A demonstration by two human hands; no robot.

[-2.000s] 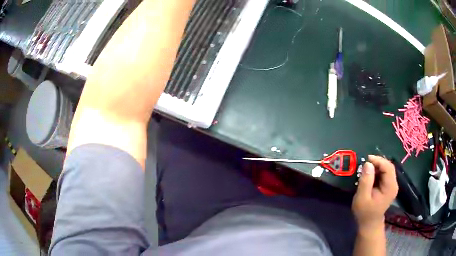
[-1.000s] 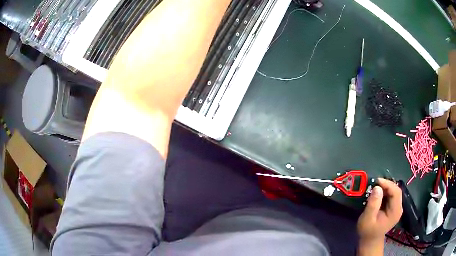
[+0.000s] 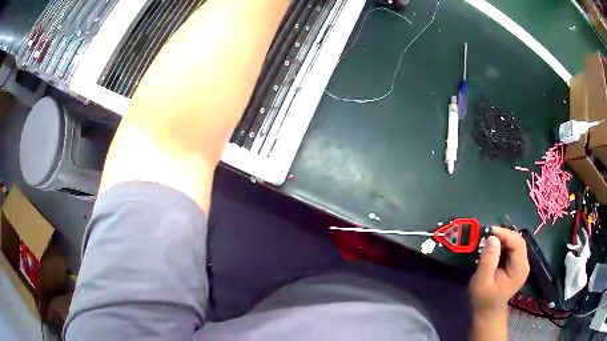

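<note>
A red thermometer housing (image 3: 458,236) with a dark display window lies at the front edge of the green mat. Its thin metal probe (image 3: 383,231) points left along the edge. Small white parts (image 3: 428,246) lie beside it. My right hand (image 3: 500,262) is just right of the housing, thumb and fingers curled close together near tiny parts; whether it holds one is too small to tell. My left arm reaches up across the slotted tray (image 3: 287,160); the left hand is cut off by the top edge.
On the mat (image 3: 379,153) lie a white-handled tool (image 3: 452,136), a dark pile of tiny parts (image 3: 498,130), pink-red tubes (image 3: 551,188) and a thin wire (image 3: 393,83). A black screwdriver (image 3: 542,272) is right of my hand. Cardboard boxes (image 3: 589,96) stand far right; a grey stool (image 3: 43,143) is left.
The view has shifted slightly. My left arm has moved right over the slotted tray compared with two seconds ago. My right hand remains beside the housing, fingers curled.
</note>
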